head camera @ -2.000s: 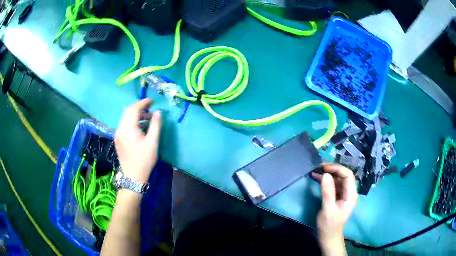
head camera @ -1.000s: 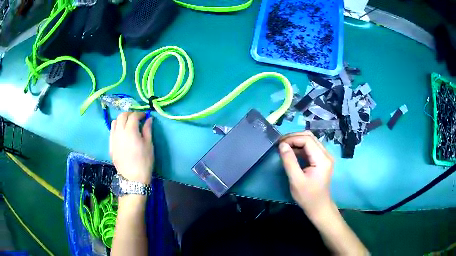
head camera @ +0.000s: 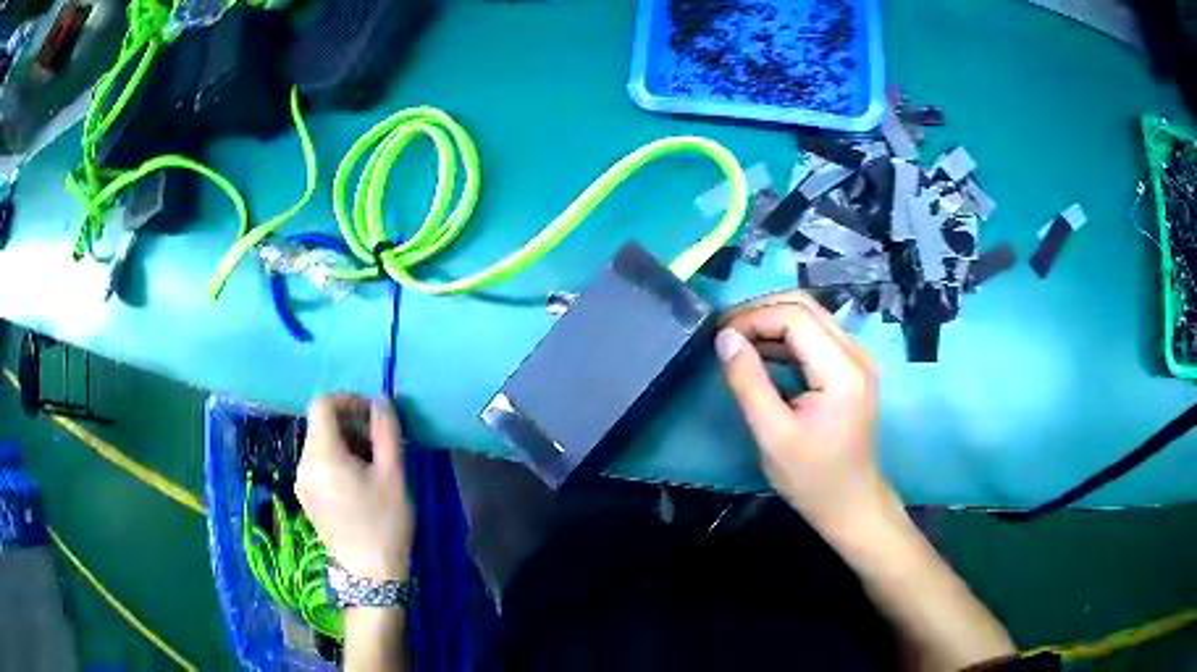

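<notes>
A black rectangular box (head camera: 597, 361) with shiny strips at both ends lies slanted at the bench's front edge. A lime-green flat cable (head camera: 617, 164) leaves its upper end and runs to a tied coil with a clear-wrapped end (head camera: 305, 263). My left hand (head camera: 355, 473), with a wristwatch, is left of the box. Its fingertips close on the lower end of a slim blue rod (head camera: 393, 341). My right hand (head camera: 794, 387) has thumb and index close together at the box's right edge. Whether they grip the box or something small is hidden.
A blue tray of tiny black screws (head camera: 761, 112) is at the back. A pile of grey-black strips (head camera: 906, 236) lies right of the box. A green tray (head camera: 1166, 250) is at the far right, black units (head camera: 210, 66) at upper left, a blue crate (head camera: 230, 525) below the bench edge.
My left hand has drawn back from the clear-wrapped cable end toward the bench edge, with the blue rod now at its fingertips. My right hand stays beside the box. The view has shifted.
</notes>
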